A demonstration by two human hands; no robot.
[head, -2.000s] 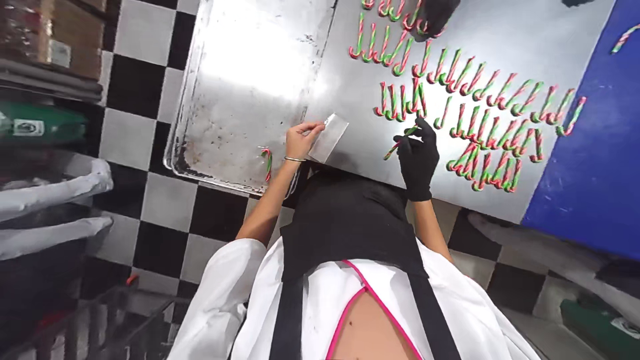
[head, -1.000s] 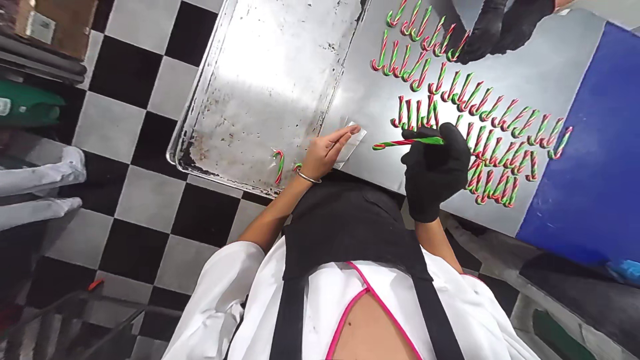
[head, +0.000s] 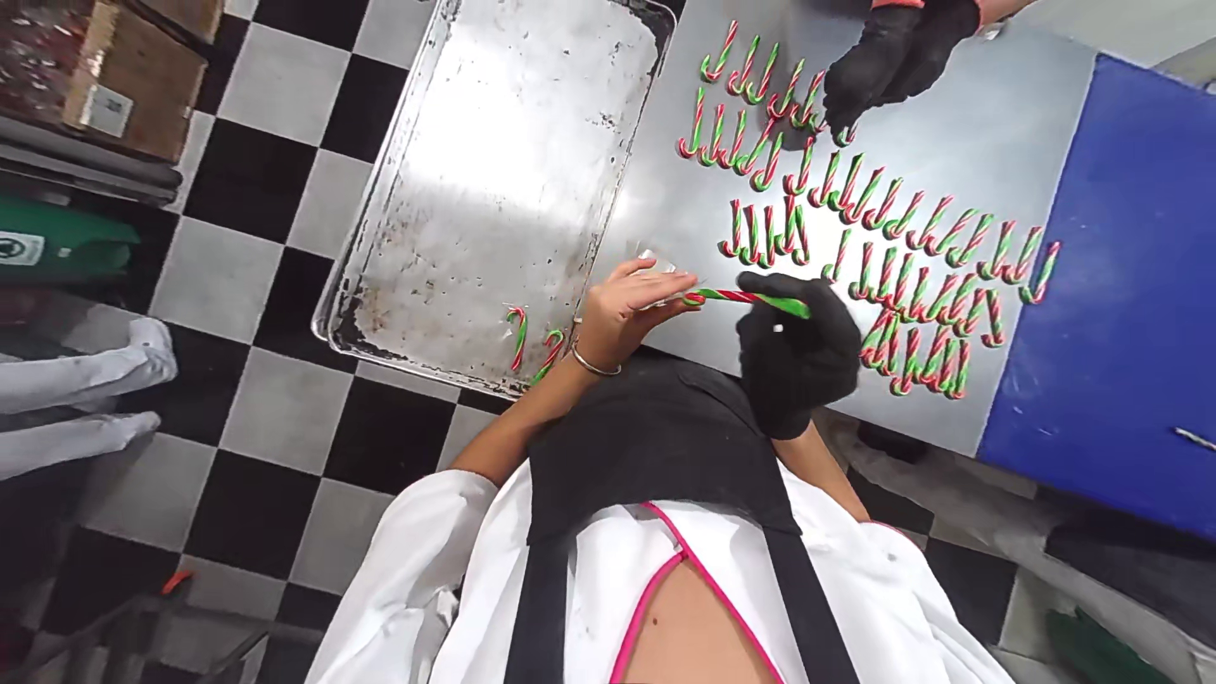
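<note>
My right hand [head: 798,347], in a black glove, holds a red and green candy cane [head: 736,296] lying sideways between thumb and fingers. The cane's left end meets the fingertips of my left hand [head: 632,299], which is bare and has a bracelet at the wrist. A small clear plastic wrapper [head: 655,261] shows behind the left fingers; how it is held is partly hidden. Several rows of candy canes [head: 883,204] lie on the steel table [head: 1007,133] beyond and to the right of my right hand. Two more canes [head: 518,337] lie in the metal tray's near right corner.
The worn metal tray [head: 380,209] stands left of my hands. Another person's black-gloved hands [head: 883,66] touch the canes at the far side. A blue surface [head: 1121,285] adjoins the table at right. Cardboard boxes [head: 142,85] and a green container [head: 57,242] are at far left.
My right hand has lifted a candy cane and brought it left to my left hand's fingertips. The other person's hands have moved to the right over the far canes.
</note>
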